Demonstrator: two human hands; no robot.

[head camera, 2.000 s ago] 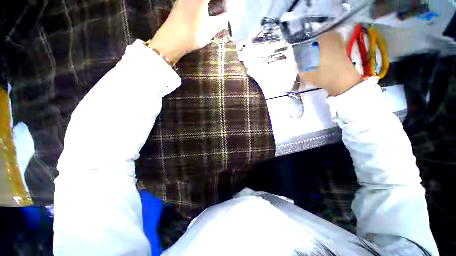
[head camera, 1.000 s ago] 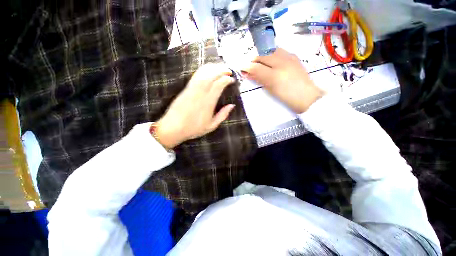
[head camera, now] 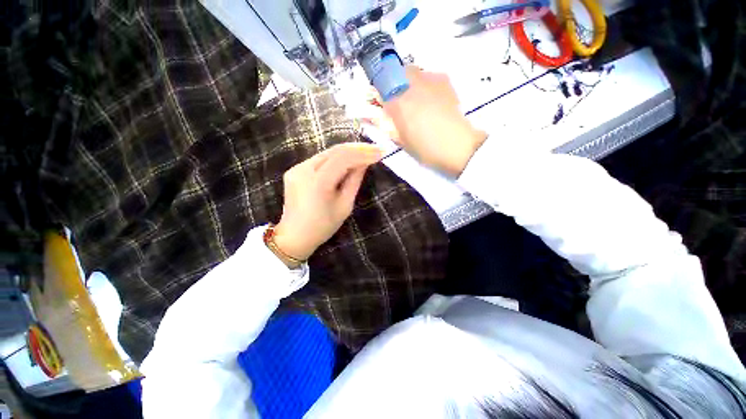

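The dark plaid garment piece [head camera: 237,176] is draped over the table left of the needle and hangs past the front edge. The presser foot area of the sewing machine [head camera: 331,74] is at the top centre, with a grey-blue cylinder [head camera: 383,69] beside it. My left hand [head camera: 323,196] has its thumb and fingers pinched together on the cloth's edge, below and left of the cylinder. My right hand [head camera: 429,123] is just below the cylinder, fingertips close to the foot at the cloth's edge; whether they grip anything is hidden by blur and glare.
Red and orange-yellow scissors [head camera: 543,41] and pointed snips [head camera: 507,14] lie at the top right. Dark scraps [head camera: 568,84] lie near the table's ruler edge [head camera: 605,141]. A taped cardboard box [head camera: 82,319] is at lower left, a blue crate [head camera: 290,364] below the table.
Since the earlier frames, both hands have come together near the foot, and the left fingers have closed at the cloth's edge. The view has shifted, showing more of the left side.
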